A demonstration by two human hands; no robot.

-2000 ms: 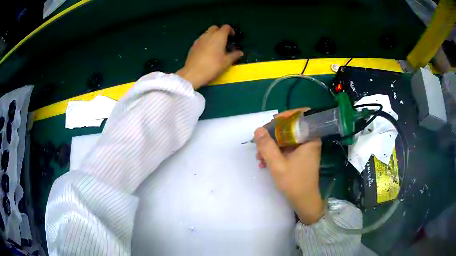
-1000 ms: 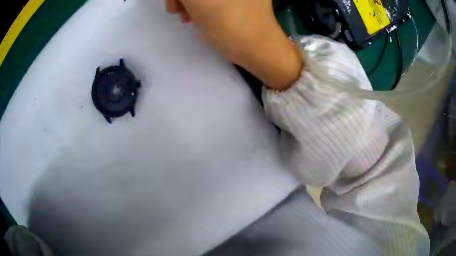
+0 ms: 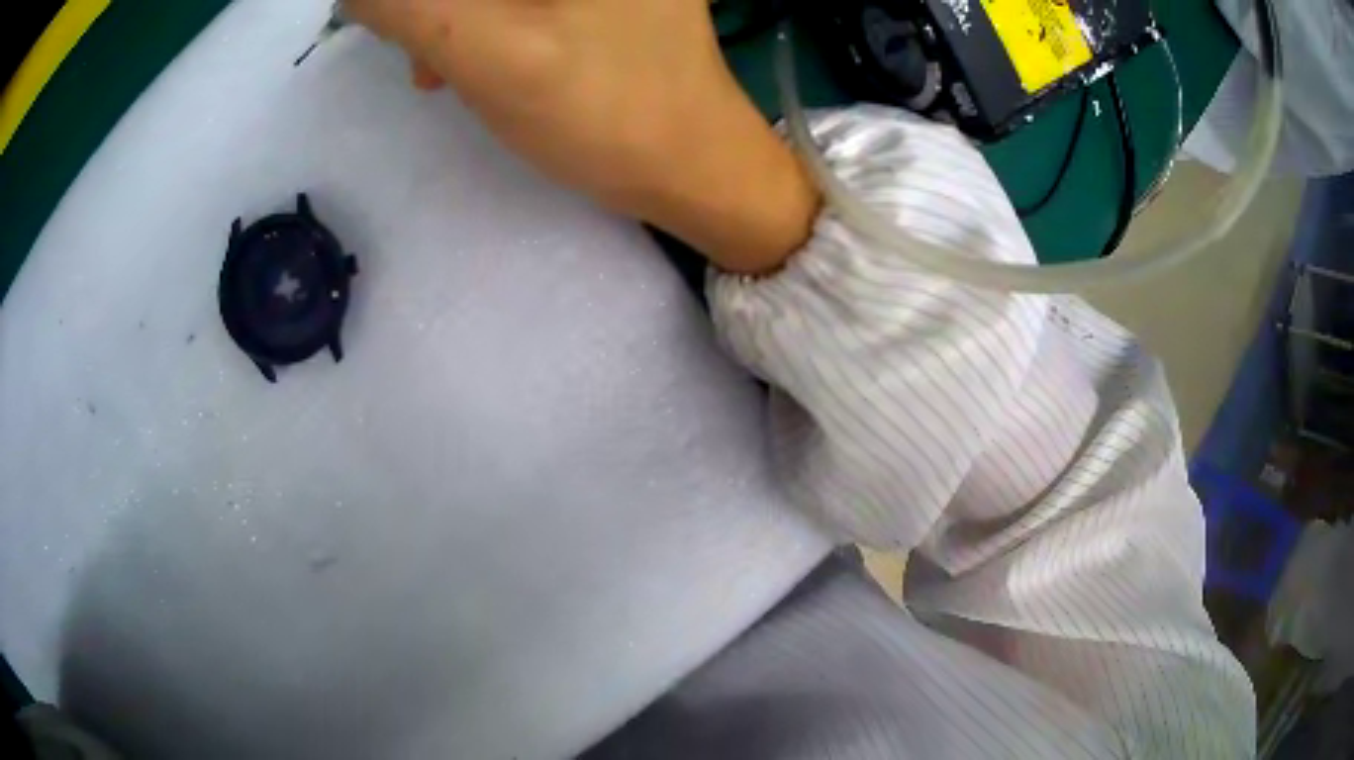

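Observation:
A black round watch case (image 3: pixel 285 288) with lugs lies on the white foam pad (image 3: pixel 490 490), at the left of the view; a small cross mark shows at its centre. My right hand (image 3: pixel 579 104) is at the top, its fingers cut off by the upper edge. A thin dispensing needle (image 3: pixel 316 40) shows just beyond the fingers, its tip above the pad and apart from the case. The syringe barrel and the grip on it are out of the picture. My left hand is not in view.
A black controller with a yellow label (image 3: pixel 1035 42) stands at the upper right. A clear air hose (image 3: pixel 1099 276) loops over my right sleeve, with dark cables (image 3: pixel 1124 178) near it. A yellow edge stripe (image 3: pixel 42 74) runs at the upper left. A wire rack (image 3: pixel 1322 349) is at far right.
The view has swung down and right since the first frame, and my left hand has left it. The case now shows on the pad. Since the second frame, the needle has come into view.

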